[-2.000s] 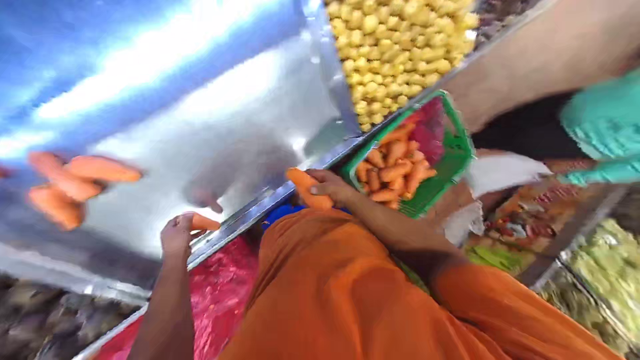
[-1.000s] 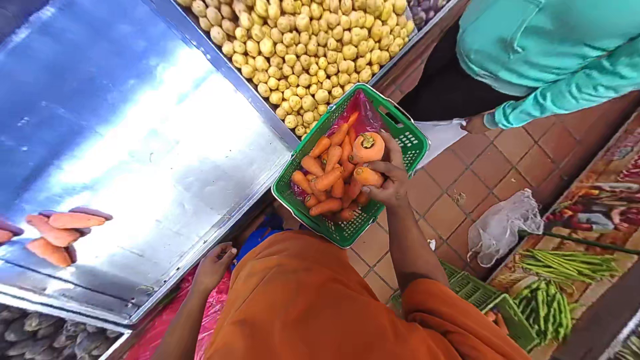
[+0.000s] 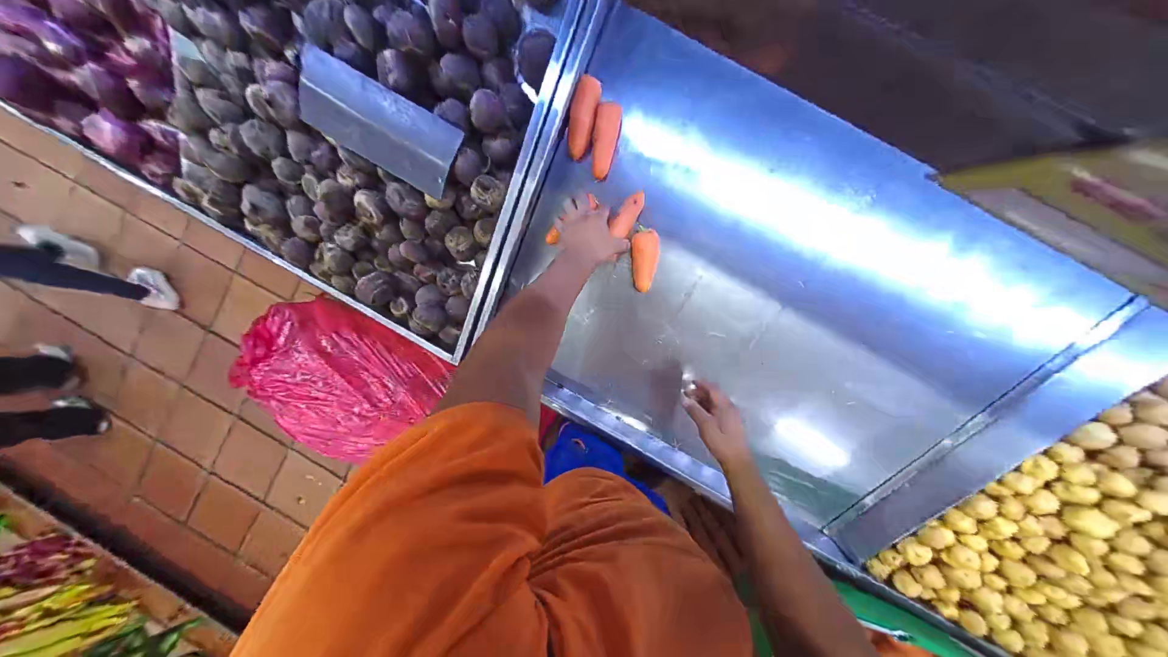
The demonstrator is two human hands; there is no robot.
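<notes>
At the left end of the sheet-metal display tray, my left hand (image 3: 589, 235) is spread over a carrot (image 3: 553, 235) that shows only in parts around its fingers; whether it grips it is hidden. Beside that hand lie a slanting carrot (image 3: 627, 215) and another carrot (image 3: 644, 261) near the thumb. Two more carrots (image 3: 584, 117) (image 3: 606, 141) lie side by side farther up. My right hand (image 3: 716, 420) hovers over the near part of the tray (image 3: 730, 347), its fingers slightly curled and apart, with no carrot in it.
Beetroots (image 3: 374, 201) fill the bin left of the tray, with a bent metal sheet (image 3: 379, 119) among them. Potatoes (image 3: 1049, 529) are heaped at the lower right. A pink plastic bag (image 3: 342, 379) is by the bin's edge. Legs of other people (image 3: 73, 274) show at far left.
The view has swung far left. My right hand, which held a large carrot over the green crate one second ago, is now over the tray without it. My left hand has moved from the tray's near edge onto the carrots.
</notes>
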